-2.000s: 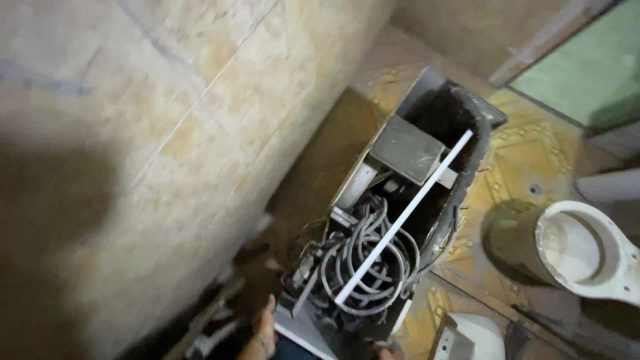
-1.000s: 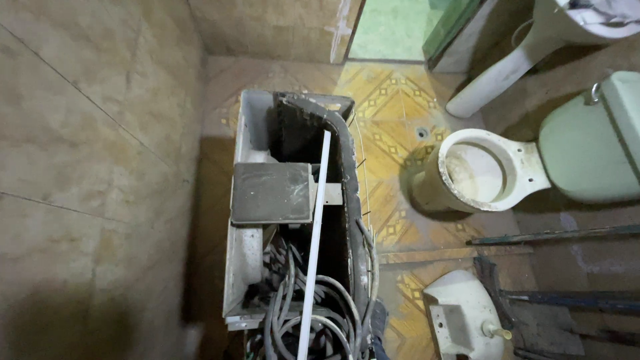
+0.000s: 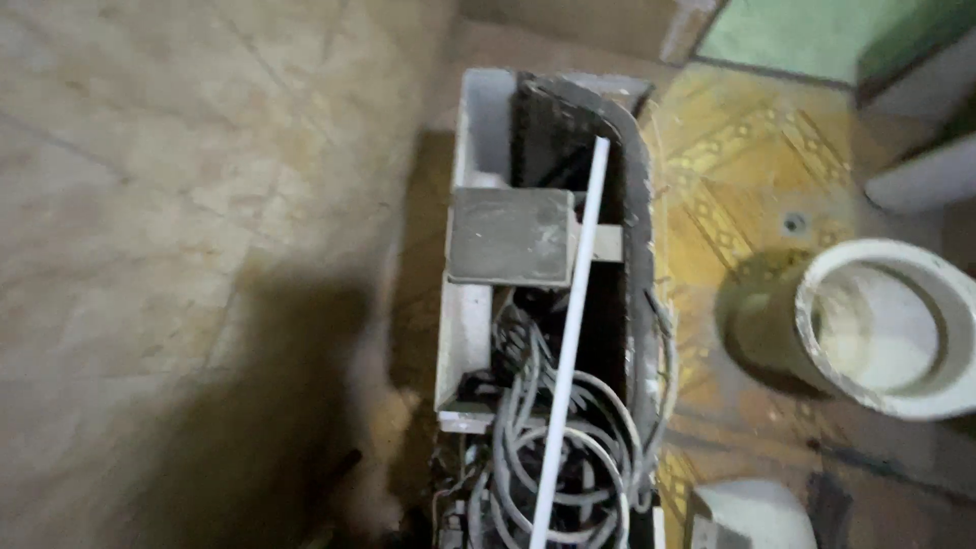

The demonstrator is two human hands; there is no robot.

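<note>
Neither of my hands shows clearly; a blurred pale shape at the lower left cannot be made out. An opened metal-cased appliance (image 3: pixel 467 328), which looks like an air-conditioner outdoor unit, stands upright in the middle. A curved finned coil (image 3: pixel 639 229) runs along its right side. Across its upper half sits a square grey box (image 3: pixel 511 236) beside a pale bracket (image 3: pixel 608 244). Loops of grey cable (image 3: pixel 602 457) lie over the lower part. A long thin white tube (image 3: pixel 568 358) lies slantwise on top, passing over the bracket and the loops.
A tiled wall (image 3: pixel 152 191) rises close on the left. To the right, a toilet bowl (image 3: pixel 808 328) without a seat stands on the yellow patterned floor (image 3: pixel 709 191), near a floor drain (image 3: pixel 794 223). A white ceramic piece (image 3: pixel 751 511) lies at the lower right.
Two seconds ago my hands showed at the appliance's near end; now they are not clearly seen. The view has turned, and the appliance stands straighter in it.
</note>
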